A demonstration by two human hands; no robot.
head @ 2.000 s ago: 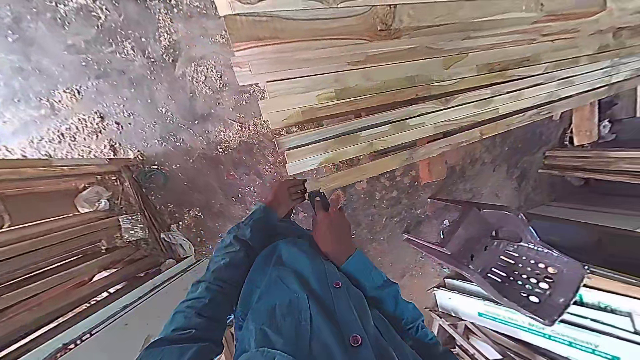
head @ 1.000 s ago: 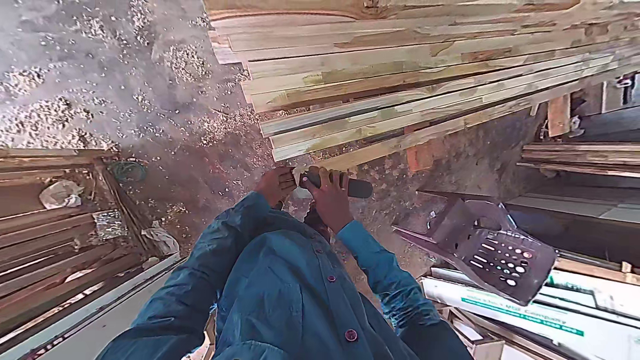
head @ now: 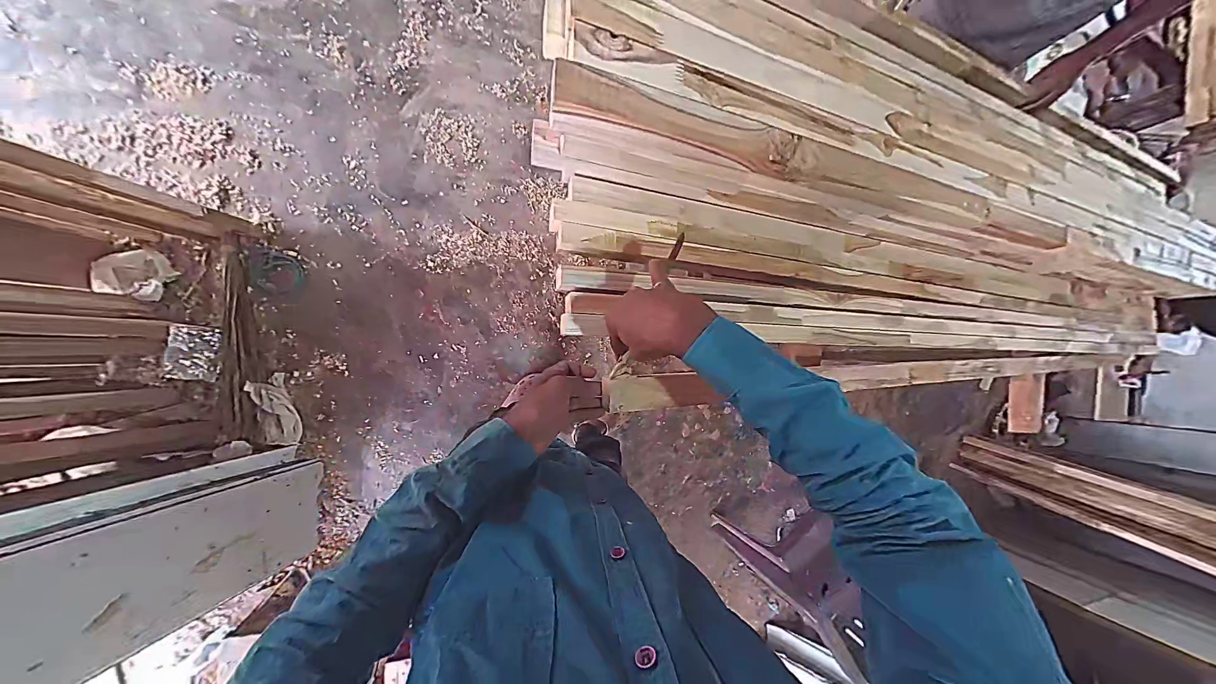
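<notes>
My right hand (head: pixel 660 318) is over the near edge of a stack of pale wooden boards (head: pixel 807 161), its index finger stretched out. A short, thin dark stick (head: pixel 676 247) touches that fingertip; whether it is gripped is unclear. Lower left, my left hand (head: pixel 551 404) has its fingers curled at the end of the nearest wooden board (head: pixel 655 391), and the palm is hidden. Something pinkish shows beside its knuckles, too blurred to name. Beneath my right hand, a small pale piece touches the nearest board's top edge.
Wooden frames and slats (head: pixel 104 408) with a pale panel (head: pixel 161 560) stand at the left. A purple plastic chair (head: pixel 807 560) is partly behind my right sleeve. More timber (head: pixel 1092 494) lies at the right. Wood shavings (head: pixel 451 138) litter the floor.
My hands were together around a dark object; now they are apart, and that object is no longer seen. My right hand has moved onto the boards. The view has shifted.
</notes>
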